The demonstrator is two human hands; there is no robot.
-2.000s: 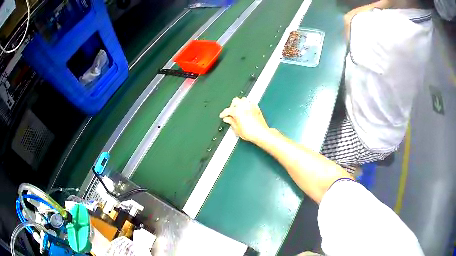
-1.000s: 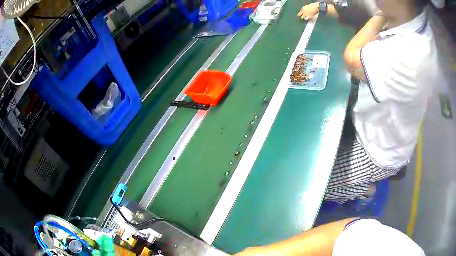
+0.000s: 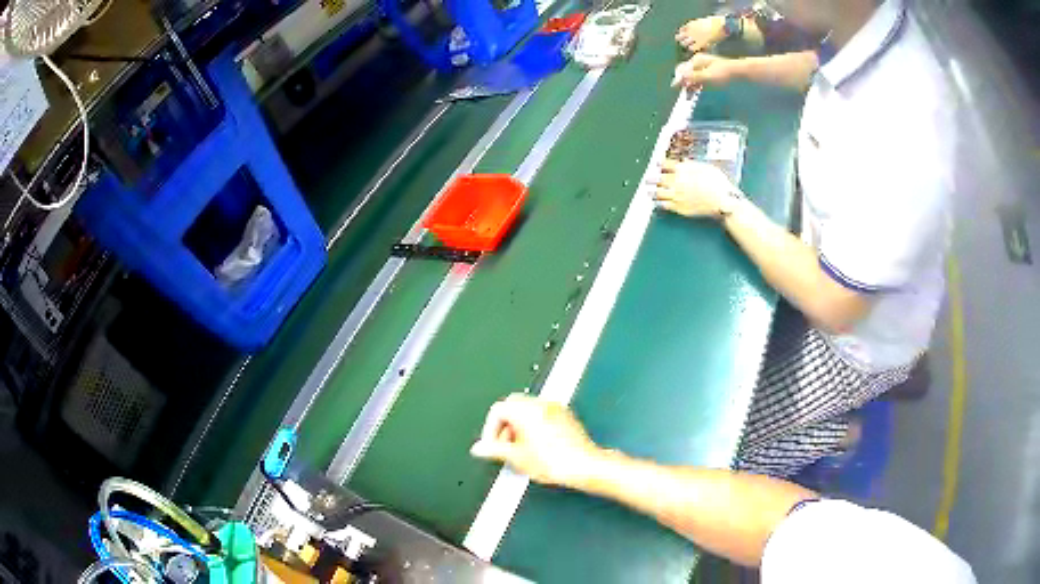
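My right hand (image 3: 534,439) reaches in from the lower right, over the pale rail (image 3: 595,306) at the near edge of the green conveyor belt (image 3: 502,319). Its fingers are bent and close together. Whether a small part is between them cannot be told. Tiny parts (image 3: 553,342) lie in a loose line on the belt beside the rail, beyond my hand. My left hand is out of the picture.
An orange-red tray (image 3: 477,212) sits across the belt. A neighbour in a white shirt (image 3: 872,171) reaches over a clear tray (image 3: 728,146) with coppery parts. The dispensing machine's green cap (image 3: 234,557) and tubes are at lower left. A blue stool-like frame (image 3: 228,217) stands at left.
My right hand went from the belt's middle down to the lower edge, then came back over the rail. The view shifted. The neighbour's hands have moved to the tray and the rail.
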